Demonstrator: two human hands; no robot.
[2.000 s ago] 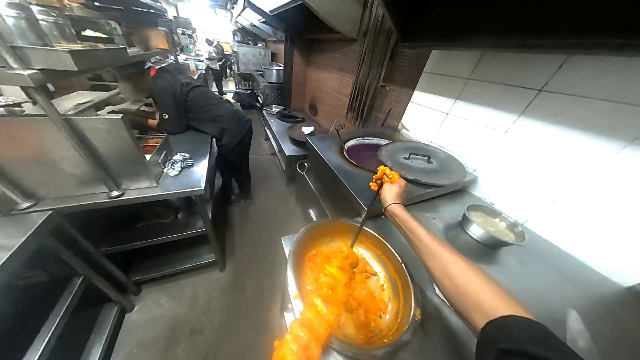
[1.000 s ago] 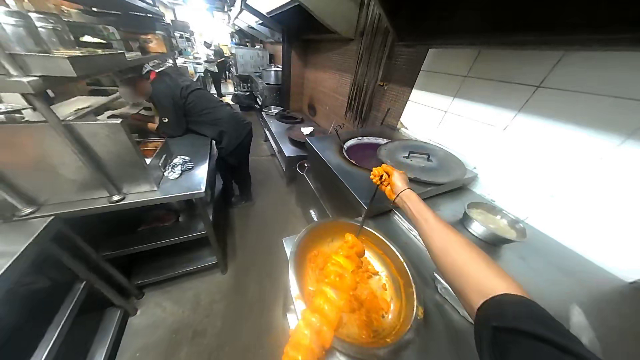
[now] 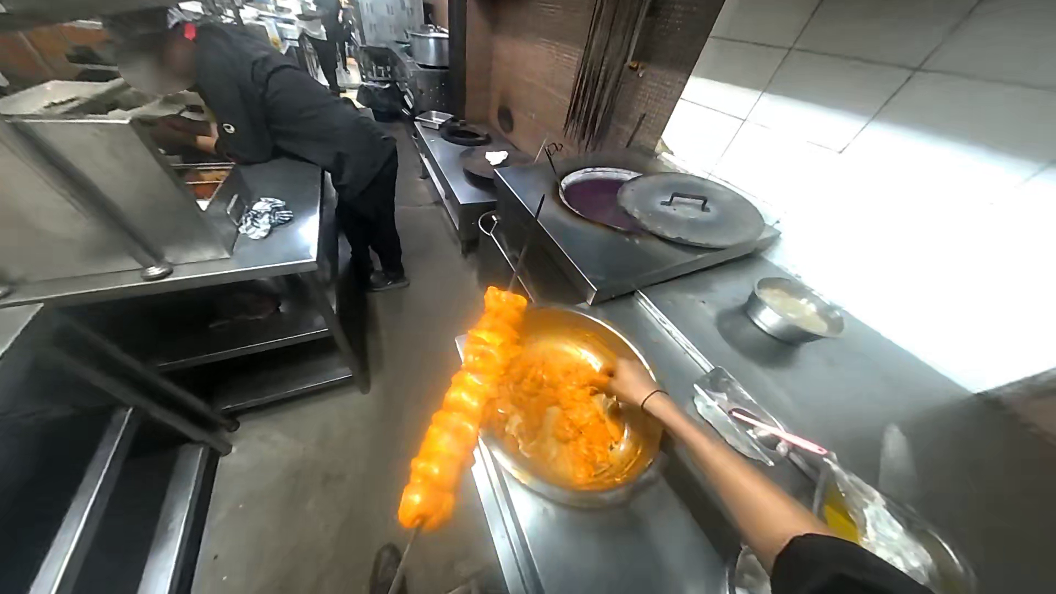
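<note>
My right hand [image 3: 624, 384] reaches inside the right wall of a large steel bowl [image 3: 569, 495], its fingers at the orange marinated mixture [image 3: 569, 404] and partly hidden. A long metal skewer [image 3: 528, 243] threaded with orange-coated pieces of food [image 3: 466, 404] slants over the bowl's left side, its bare tip pointing up toward the round oven opening. The skewer's lower end leaves the bottom of the view. My left hand is out of sight.
A round metal lid [image 3: 691, 209] partly covers the oven opening [image 3: 598, 198]. On the counter stand a small steel bowl [image 3: 794, 309] and a clear tray [image 3: 742, 412] with a pink-handled tool. Across the aisle, a person in black [image 3: 289, 124] leans over a steel table [image 3: 280, 247].
My right hand has moved from the skewer's upper part down into the bowl. The skewer's tip now shows bare, and the coated pieces stand higher, beside the bowl's left rim.
</note>
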